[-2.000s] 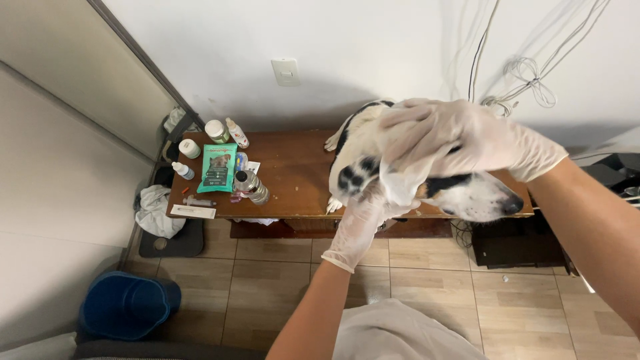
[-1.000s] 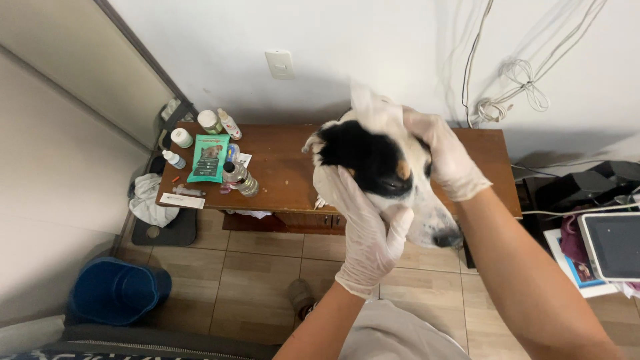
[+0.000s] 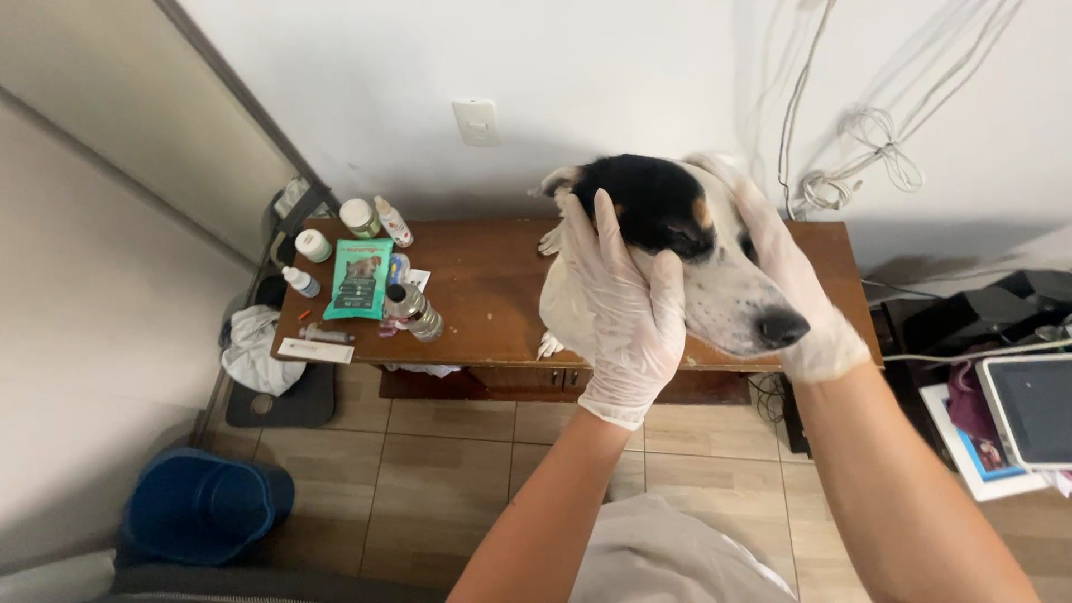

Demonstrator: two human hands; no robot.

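A black and white dog (image 3: 712,276) with a tan spot over its eye sits on a brown wooden bench (image 3: 494,276), its muzzle pointing right and down. Both my hands wear thin whitish gloves. My left hand (image 3: 628,310) cups the near side of the dog's cheek and jaw, fingers spread toward the ear. Against the far side of its head lies my right hand (image 3: 791,268); its fingertips are partly hidden behind the head, and whether a wipe is under them I cannot tell.
A green wipes packet (image 3: 360,280), a clear bottle (image 3: 414,311), white jars (image 3: 358,218), a dropper bottle (image 3: 301,282) and a syringe (image 3: 327,335) are on the bench's left end. A blue bucket (image 3: 209,507) stands on the floor. Cables (image 3: 883,155) hang on the wall; a tablet (image 3: 1034,410) lies right.
Two seconds ago both hands were together over the dog's head with a white cloth or wipe; now they hold opposite sides of the head. The dog's face has turned more into view.
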